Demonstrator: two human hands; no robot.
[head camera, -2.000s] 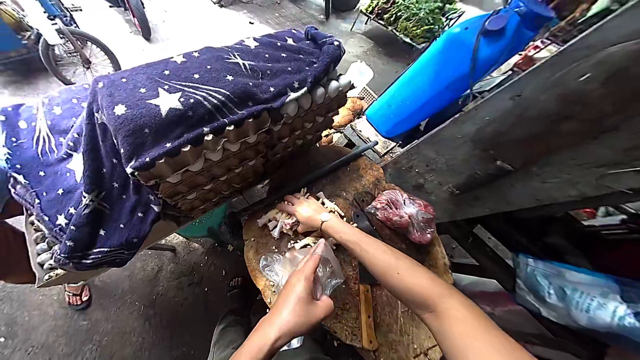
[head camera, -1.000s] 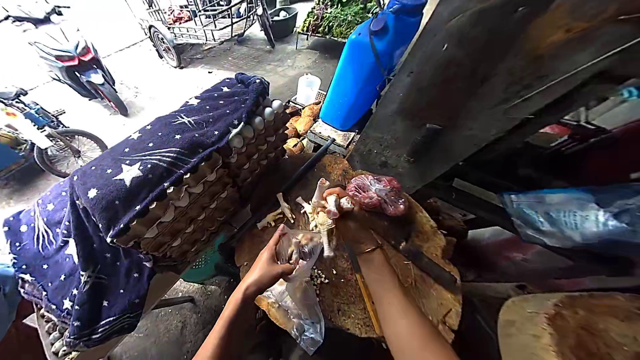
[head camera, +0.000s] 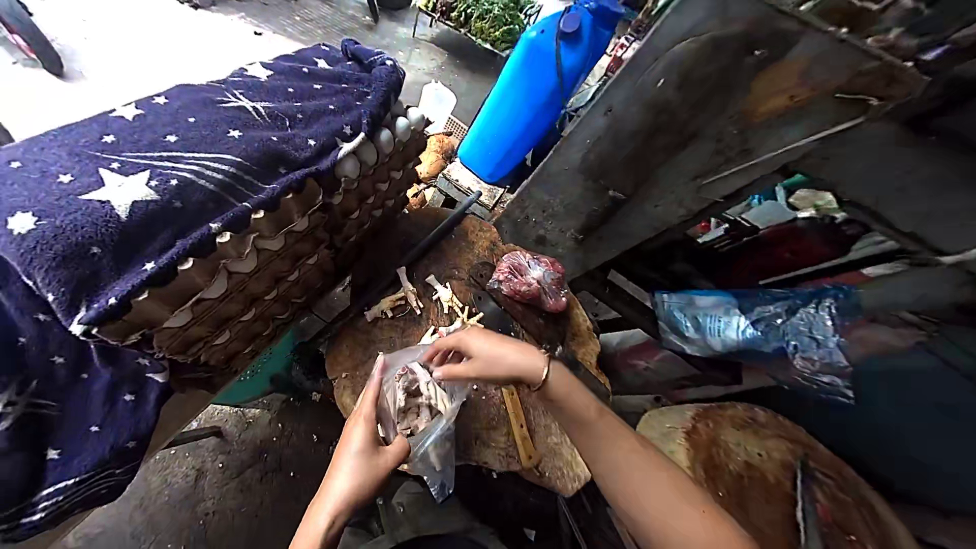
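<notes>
My left hand holds a clear plastic bag upright by its side, with pale chicken feet inside. My right hand is at the bag's mouth, its fingers bent at the rim; whether they pinch the plastic is hard to tell. Beyond the hands, more chicken feet lie loose on a round wooden chopping block. A cleaver with a wooden handle lies on the block, partly behind my right wrist. A tied plastic bag of red meat sits at the block's far right side.
Stacked egg trays under a navy star-patterned cloth stand close at the left. A dark rod lies over the block's far edge. Behind is a blue plastic container; at the right are a wooden board and another round block.
Two seconds ago my right hand was among the chicken feet on the block; one second ago it was near the meat bag. Now it is at the clear bag's mouth, and the bag looks fuller.
</notes>
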